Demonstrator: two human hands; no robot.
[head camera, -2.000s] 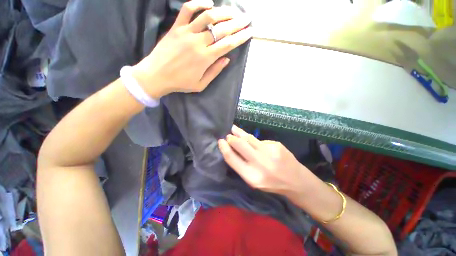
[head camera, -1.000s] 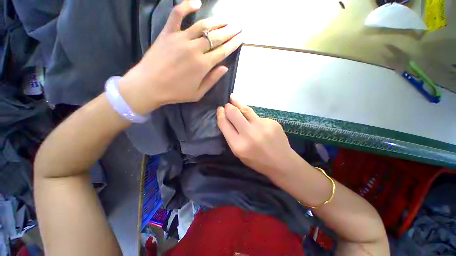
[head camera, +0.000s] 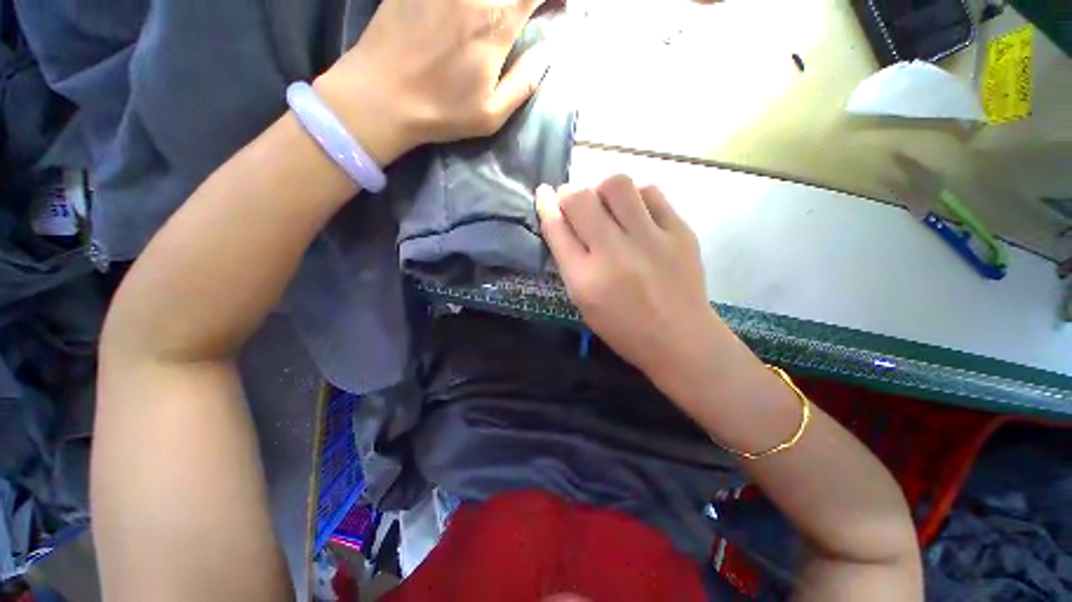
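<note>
A grey cloth tube, likely a sleeve (head camera: 464, 194), lies over the table's front edge with its hem end near the ruler tape. My left hand (head camera: 453, 71) lies on the cloth at the top, wrist with a pale bangle; its fingertips are cut off by the frame's top or lost in glare, so its hold is unclear. My right hand (head camera: 629, 253) pinches the tube's right edge near the hem, fingers curled, at the table's front edge. The wider grey garment body (head camera: 218, 129) is bunched at left.
Green and blue snips (head camera: 966, 243), a white curved piece (head camera: 915, 92), a yellow label (head camera: 1009, 75) and a black case (head camera: 917, 26) lie on the white table (head camera: 799, 247). A red basket (head camera: 940, 453) is below right, a blue crate (head camera: 337, 470) below left. Grey cloth covers the lap.
The cloth tube has moved up the table, and its hem end now shows at the table edge. My left hand has moved up, partly out of the frame. My right hand has moved up and right.
</note>
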